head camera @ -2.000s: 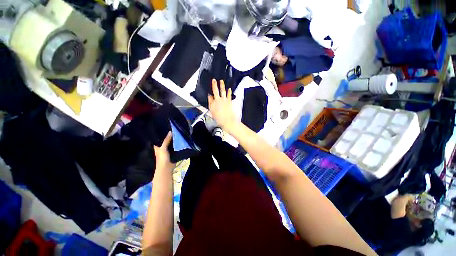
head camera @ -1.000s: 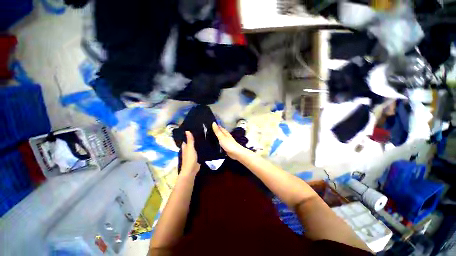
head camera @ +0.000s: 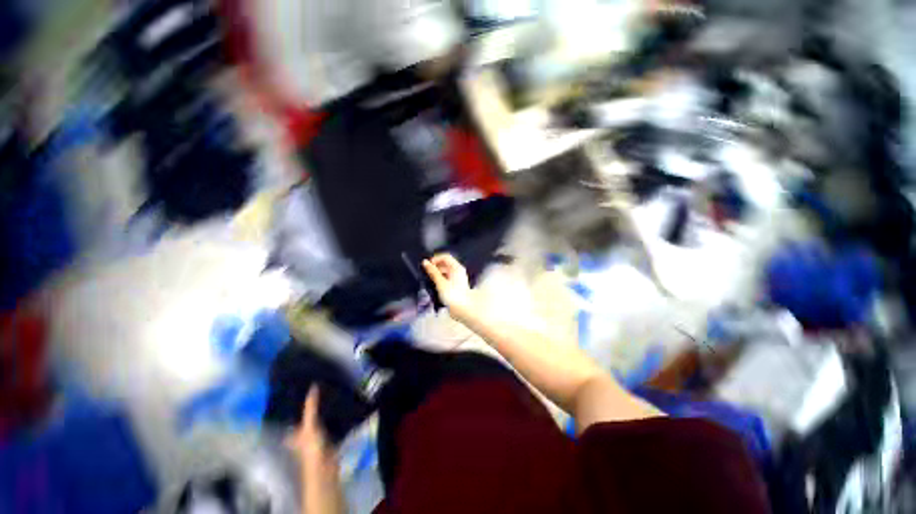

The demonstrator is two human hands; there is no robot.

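The view is strongly blurred. My left hand (head camera: pixel 313 437) is at the lower left, with its fingers on a black cloth piece (head camera: pixel 311 387) that it appears to hold. My right hand (head camera: pixel 448 285) is out in front near the centre, its fingers curled on a small dark piece (head camera: pixel 426 284). Just beyond it lies a pile of black panels (head camera: pixel 367 191). Where the small dark piece ends against the pile is hard to tell.
Blue scraps (head camera: pixel 236 336) lie on the pale floor at the left. A pale tray-like block (head camera: pixel 788 376) and a blue basket (head camera: pixel 819 286) are at the right. Blurred red and blue shapes stand at the left edge.
My hands, together on a black piece in front of my body before, are now apart. My left hand is lower left, my right hand near the pile. The camera view has swung.
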